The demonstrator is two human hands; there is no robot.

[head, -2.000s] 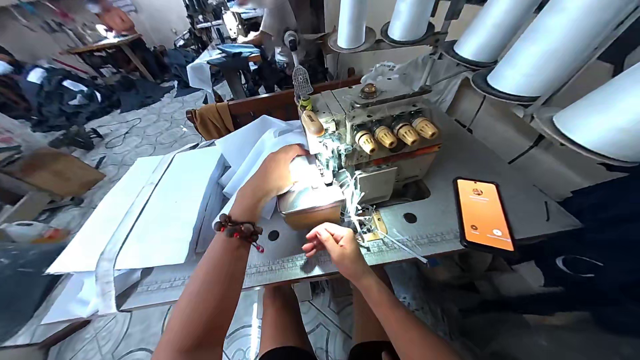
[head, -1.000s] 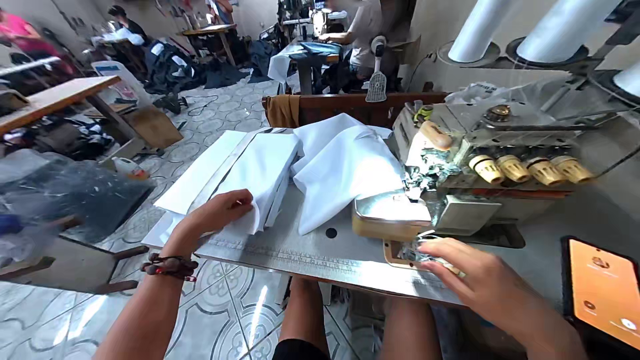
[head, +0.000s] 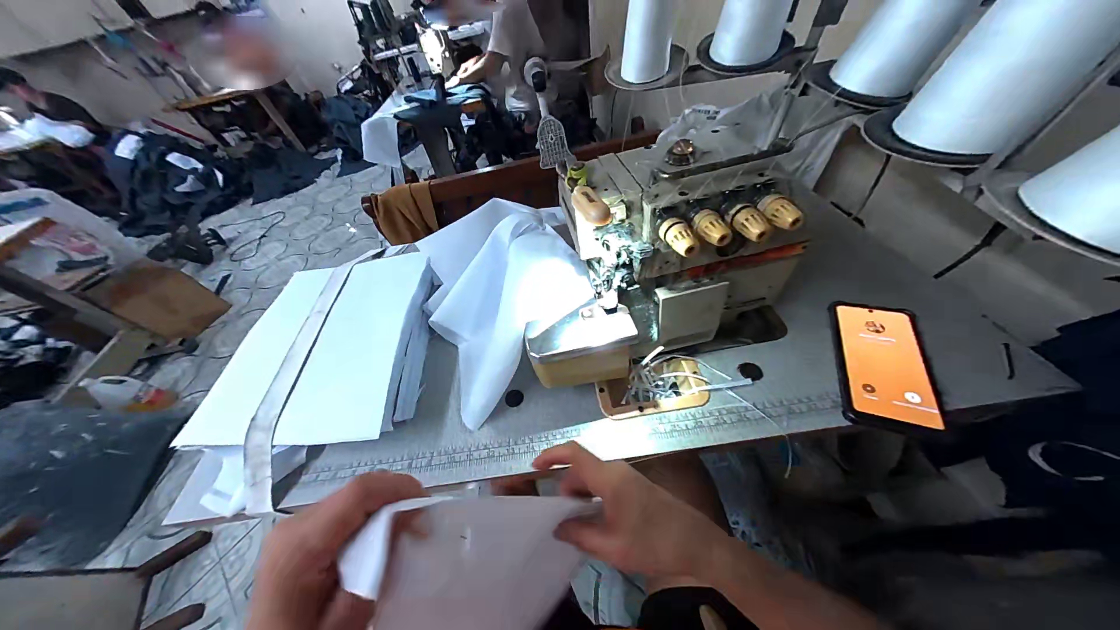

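A white fabric piece (head: 481, 556) hangs in front of the table edge, its left side gripped by my left hand (head: 337, 542). Its upper right corner is pinched between thumb and fingers of my right hand (head: 604, 516). Beyond them stands an overlock sewing machine (head: 691, 210) with its work light on. Another white cloth (head: 516, 297) lies crumpled up to the machine's presser foot. Left of it sits a stack of white fabric panels (head: 350, 350), with a pale strip (head: 293, 376) lying across. Thread scraps (head: 656, 381) fill a small tray by the machine's front.
A phone (head: 888, 363) with a lit orange screen lies at the table's right. Large white thread cones (head: 962, 87) stand on a rack above. A printed ruler (head: 560, 442) runs along the front edge. A person (head: 516, 52) works at another machine behind.
My left hand has left the stack and my right hand has left the thread tray; both are now in front of the table edge, holding a white piece. The view has swung right.
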